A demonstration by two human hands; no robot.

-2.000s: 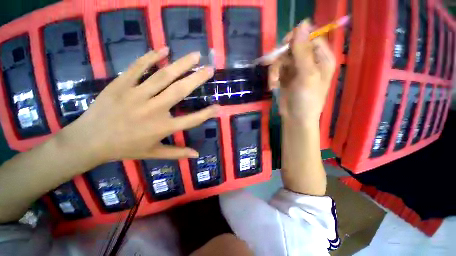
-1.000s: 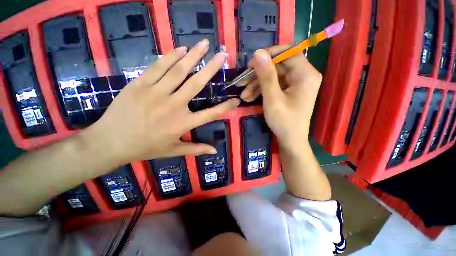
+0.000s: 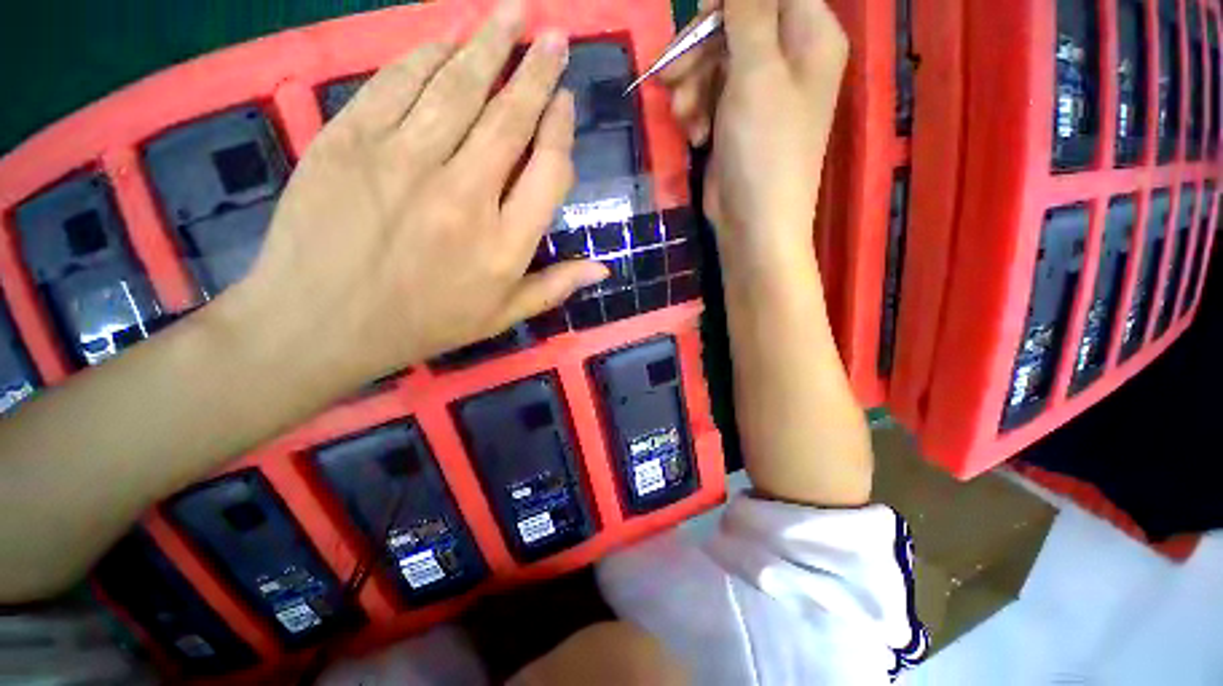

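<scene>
My left hand (image 3: 402, 201) lies flat with spread fingers over the upper middle of a red-orange foam tray (image 3: 711, 469), its thumb on the black-square sticker sheet (image 3: 624, 268). The sheet lies across the phones between the two rows; its left part is largely hidden under my hand. My right hand (image 3: 765, 107) holds tweezers (image 3: 677, 51), cut off by the top edge. Their silver tip is over the top right phone (image 3: 610, 127). Whether a pad is at the tip, I cannot tell. Several open-backed phones sit in the slots, such as the lower right one (image 3: 644, 422).
More red-orange trays (image 3: 999, 322) with phones stand to the right, one tilted. A brown cardboard box (image 3: 972, 543) is below at the right. Dark green bench surface (image 3: 81, 87) shows at the top left. Thin dark strands blur over the lower left phones.
The tweezers have moved up from the sticker sheet to the top right phone. My left hand has moved up. The tray and sheet sit lower and further left in view, more tilted.
</scene>
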